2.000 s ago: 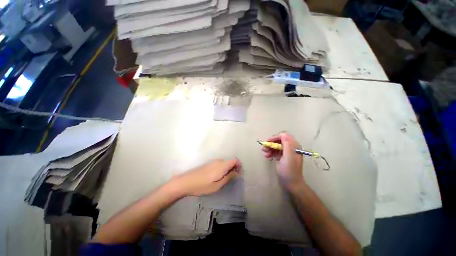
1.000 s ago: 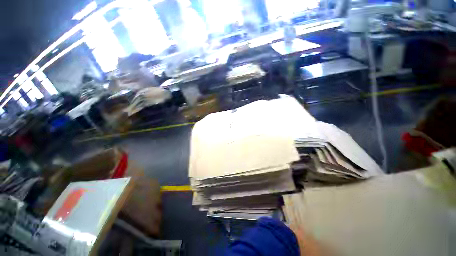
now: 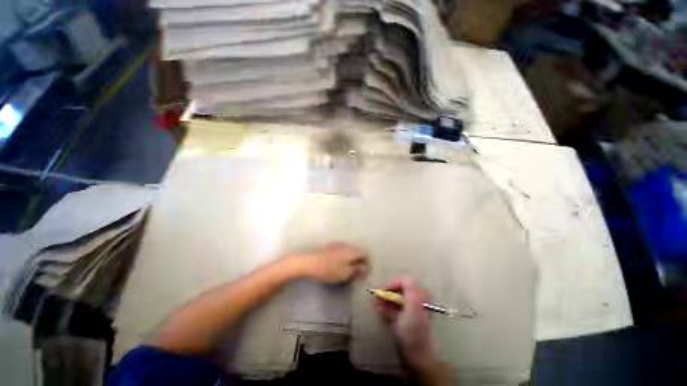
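A large beige-grey fabric panel [image 3: 459, 226] lies flat in front of me, notched at its near middle. A slightly greyer inset patch [image 3: 320, 305] shows by the notch, and another greyer rectangle lies at the panel's far middle. My right hand [image 3: 410, 313] holds a pen-shaped tool [image 3: 388, 296] with a yellow front, its tip pointing left over the panel's middle. My left hand [image 3: 340, 264] rests on the panel just up and left of the tip, fingers curled and blurred. I cannot tell whether it pinches anything.
A tall panel stack [image 3: 248, 60] stands behind the work. A power strip [image 3: 414, 134] with a black adapter [image 3: 447, 128] lies at its foot. Dark thread clippings [image 3: 335, 143] lie in front of the stack. A lower panel pile [image 3: 83, 241] is at left, a blue crate [image 3: 663, 211] at right.
The view swung left to the floor and lower pile, then returned to the work. Against the oldest frame, my right hand with the pen is nearer me; my left hand is still on the panel.
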